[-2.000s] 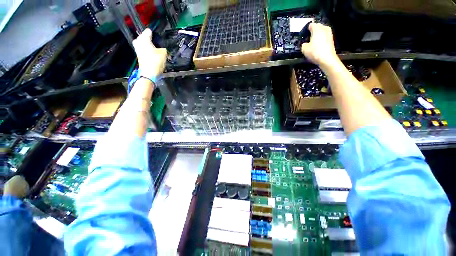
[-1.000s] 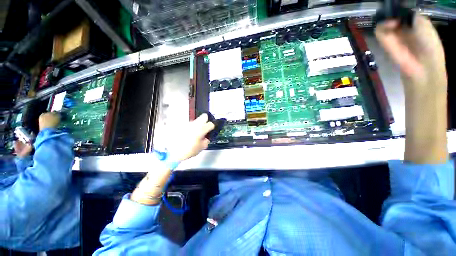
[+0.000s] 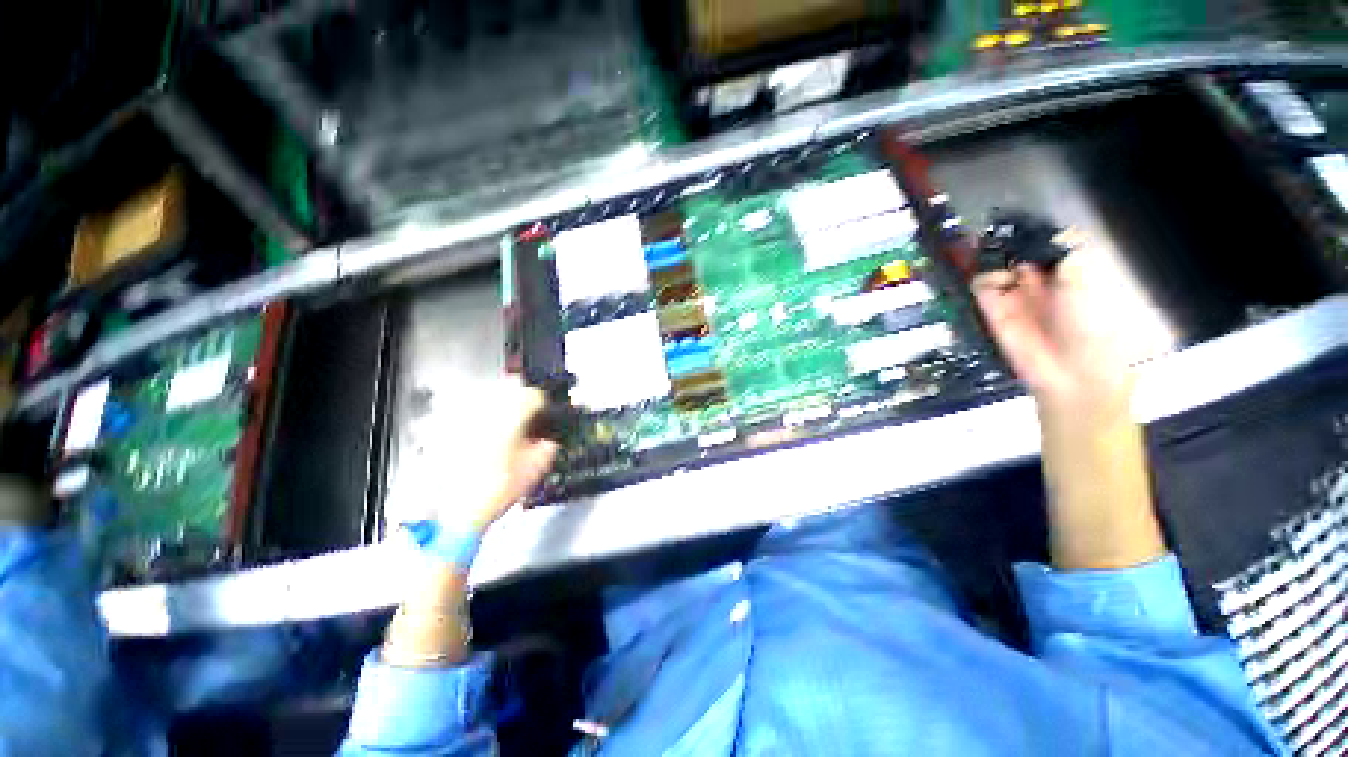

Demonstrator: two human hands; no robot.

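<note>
The green circuit board (image 3: pixel 761 303) lies in a carrier with reddish-brown side bars, bearing white heatsinks (image 3: pixel 617 360), blue blocks, brown-orange parts and black cylinders. My left hand (image 3: pixel 503 451), blue band at the wrist, is at the board's lower left corner. Its fingertips are dark and blurred; whether they hold a part is unclear. My right hand (image 3: pixel 1053 328) is palm up over the right side bar, fingers bent around a blurred cluster of small black components (image 3: pixel 1023 240). Black finger coverings may be part of that dark cluster.
Another board (image 3: pixel 178 429) lies in a carrier at the left, beside another person's blue sleeve (image 3: pixel 45 621). The front metal rail (image 3: pixel 769 481) runs before me. Clear trays (image 3: pixel 444 111) and a cardboard box (image 3: pixel 126 229) are behind the line. White rows (image 3: pixel 1301 592) show at the lower right.
Both hands came down from the shelf bins to the board. In the last second my right hand lowered from the upper right to the right side bar; my left hand stayed at the board's lower left corner.
</note>
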